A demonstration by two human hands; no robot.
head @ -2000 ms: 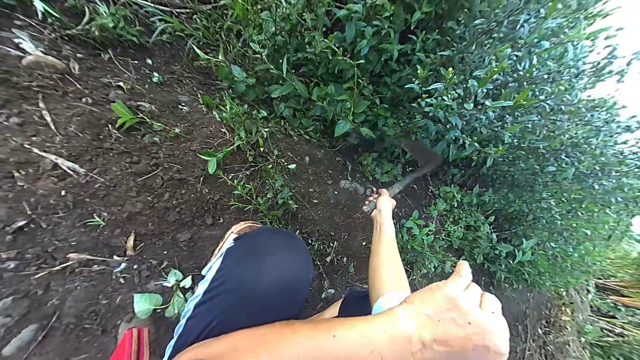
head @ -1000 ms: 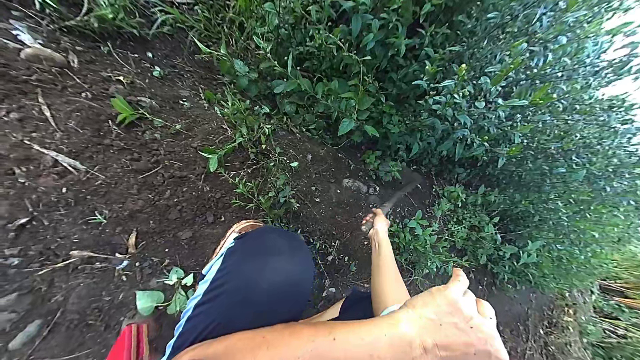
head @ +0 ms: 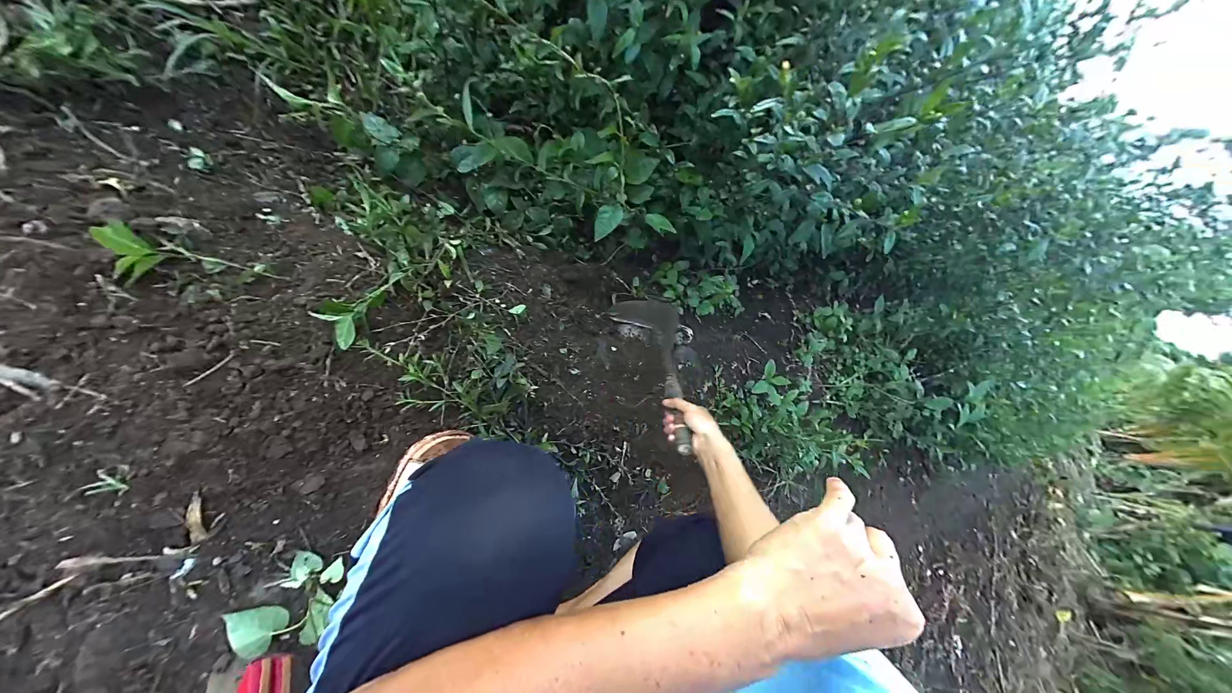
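Observation:
My right hand (head: 687, 427) grips the handle of a short-handled tool with a broad, curved metal blade (head: 645, 314). The blade, blurred, is by pale stones (head: 684, 334) on the dark soil below the leafy bushes. Across the lower part of the view lies my left forearm, over part of my right arm. My left hand (head: 837, 577) is closed into a fist near my right forearm, its thumb sticking up and nothing visible in it.
Dense green bushes (head: 818, 164) fill the top and right. Low weeds (head: 472, 366) grow between them and the loose soil (head: 241, 385) at left. My bent knee (head: 491, 520) is at lower centre, a sandal (head: 423, 452) beside it. A red striped object (head: 265, 676) sits at the bottom left.
The tool's blade has swung left from beside the bushes to the stones, with my right hand still around the handle. My left hand stays in much the same place.

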